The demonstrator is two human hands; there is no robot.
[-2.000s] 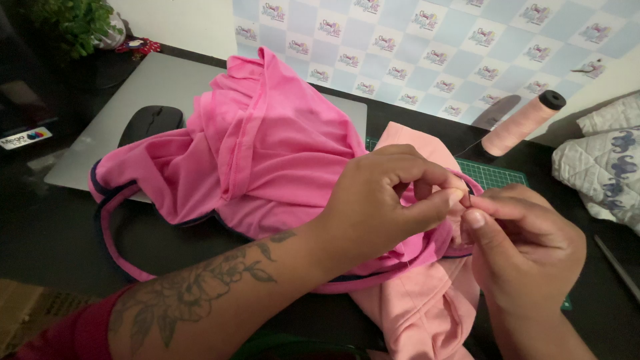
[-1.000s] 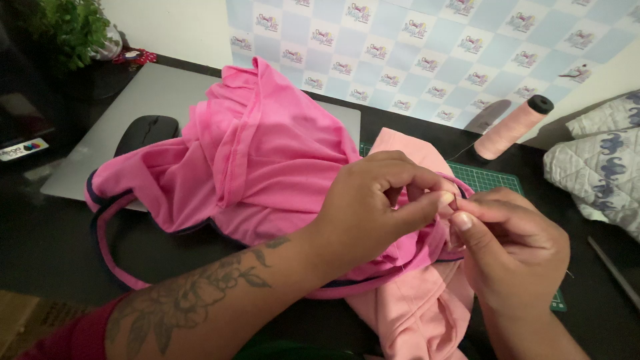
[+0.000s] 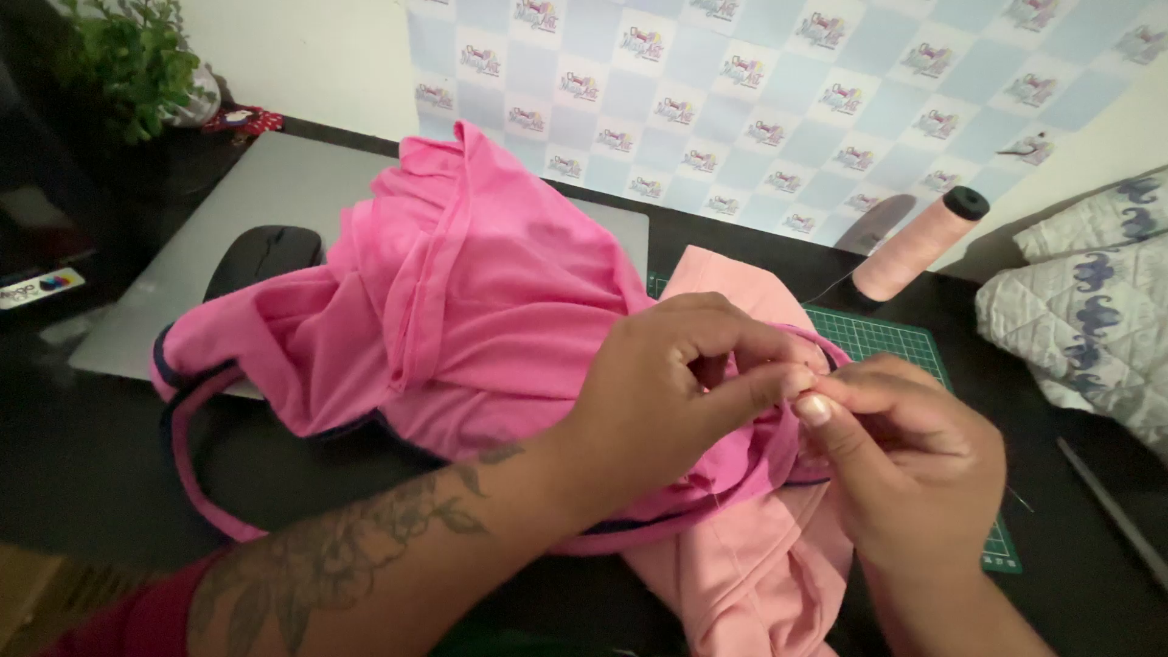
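A bright pink garment (image 3: pixel 511 301) with dark navy edging lies bunched across the table, over a light pink cloth (image 3: pixel 739 566). My left hand (image 3: pixel 693 383) and my right hand (image 3: pixel 912 447) meet above its right end, fingertips pinched together. Something very small is between them, perhaps thread; the fingers hide what it is. Below my left hand a fine thread crosses the pink edging. A thin needle-like thing (image 3: pixel 1020 498) shows just right of my right hand. The spool of pale pink thread (image 3: pixel 917 246) leans by the wall with its thread trailing left.
A green cutting mat (image 3: pixel 903 339) lies partly under the cloth and hands. A closed grey laptop (image 3: pixel 315 169) carries a black mouse (image 3: pixel 265 260). At right are a quilted fabric (image 3: pixel 1095 319) and a thin grey tool (image 3: pixel 1109 511). A plant (image 3: pixel 137 73) stands at upper left.
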